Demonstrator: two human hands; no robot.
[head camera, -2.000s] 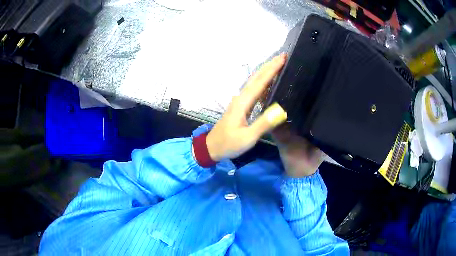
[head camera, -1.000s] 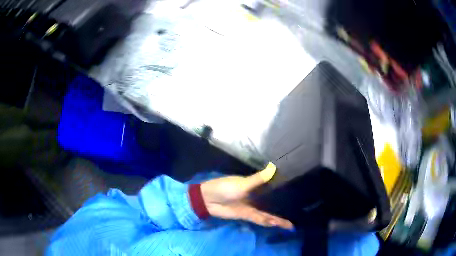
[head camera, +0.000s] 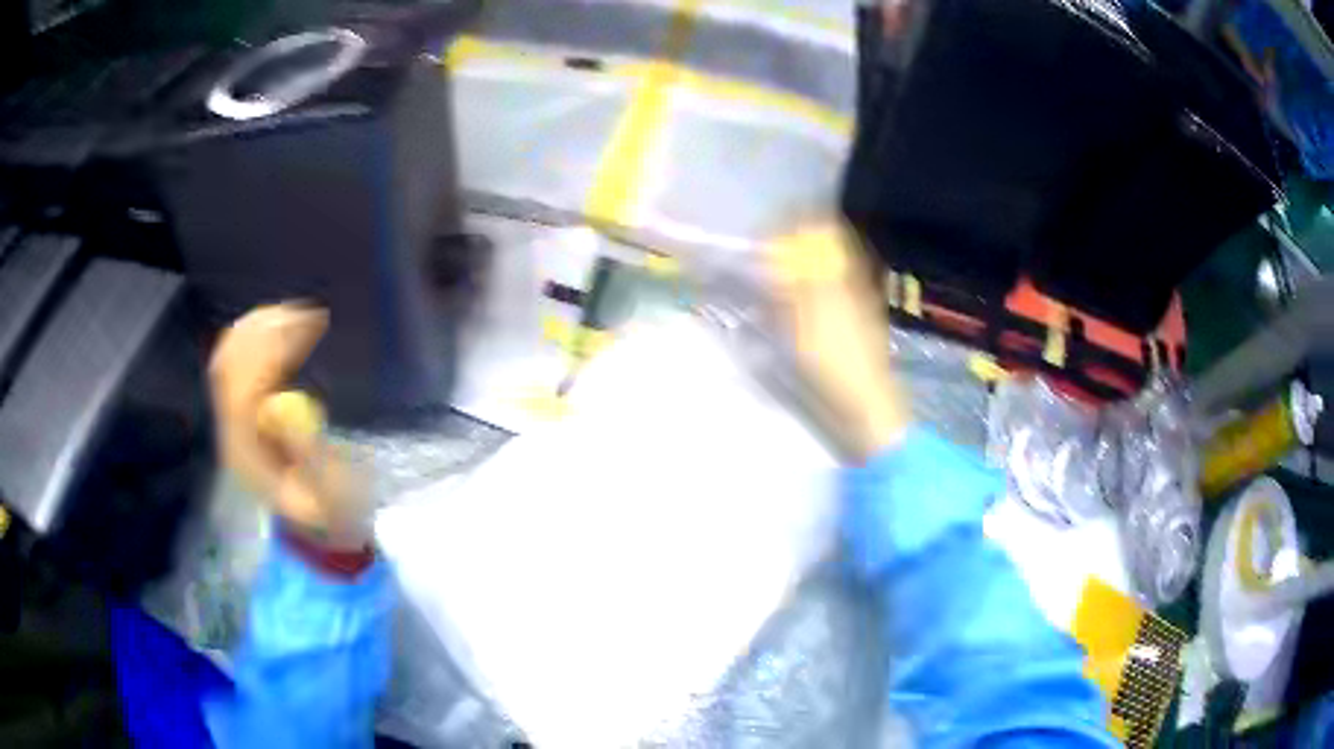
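A black box-shaped unit (head camera: 293, 234) stands upright at the left, with a silver-white ring (head camera: 288, 73) on its top. My left hand (head camera: 278, 417) is just in front of this unit, blurred, with a yellow cot on the thumb. Its fingers are curled but apart from the thumb, and I see nothing between them. My right hand (head camera: 831, 315) reaches forward over the far side of the bench. It is strongly blurred, its fingertips look yellow, and whether it holds anything cannot be told. A bright white sheet (head camera: 615, 542) lies between my arms.
Large black units (head camera: 1053, 161) stand at the far right above a red-orange strip. Clear plastic bags with rings (head camera: 1075, 468), an orange-yellow sheet with dark slots (head camera: 1134, 659), a yellow cylinder (head camera: 1251, 443) and a large white disc (head camera: 1254, 585) are at the right. Grey vented parts (head camera: 88, 373) are at the left edge.
The black unit that was in my hands at the right is no longer there. My hands have moved apart, the left to the left side and the right forward. The view has shifted towards the bench's far side.
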